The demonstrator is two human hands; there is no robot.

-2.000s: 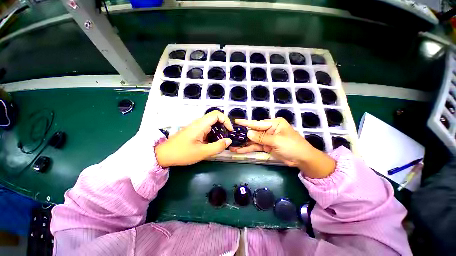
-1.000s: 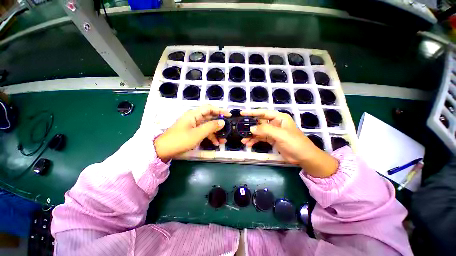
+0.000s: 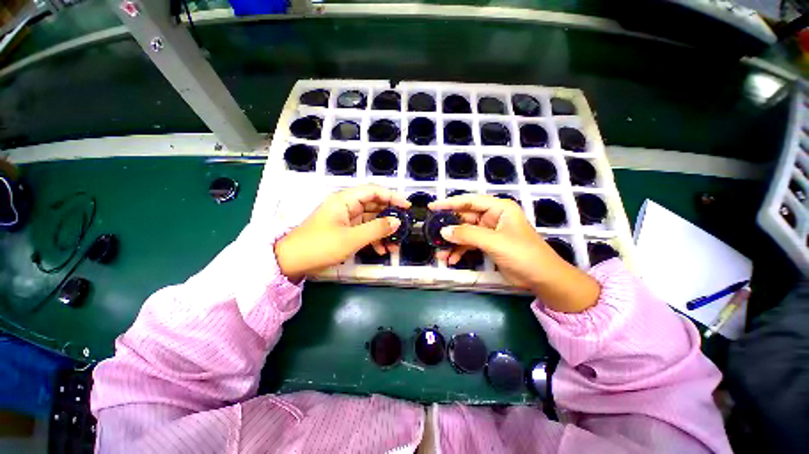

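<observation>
My left hand holds a round black unit between thumb and fingers. My right hand holds another round black unit the same way. The two units are side by side with a small gap between them, above the near part of the white tray. The tray's pockets hold many black units, and my hands hide some of them. Several black discs lie in a row on the green surface between my forearms, one with a small white mark.
A loose dark disc lies left of the tray. A thin cable and black lumps lie at far left. White paper with a blue pen lies right. A metal post stands behind. Another white tray is at the right edge.
Two seconds ago the two units were close together, lower over the tray's near edge. They are now raised farther from me and apart. Since one second ago, the right unit has turned slightly.
</observation>
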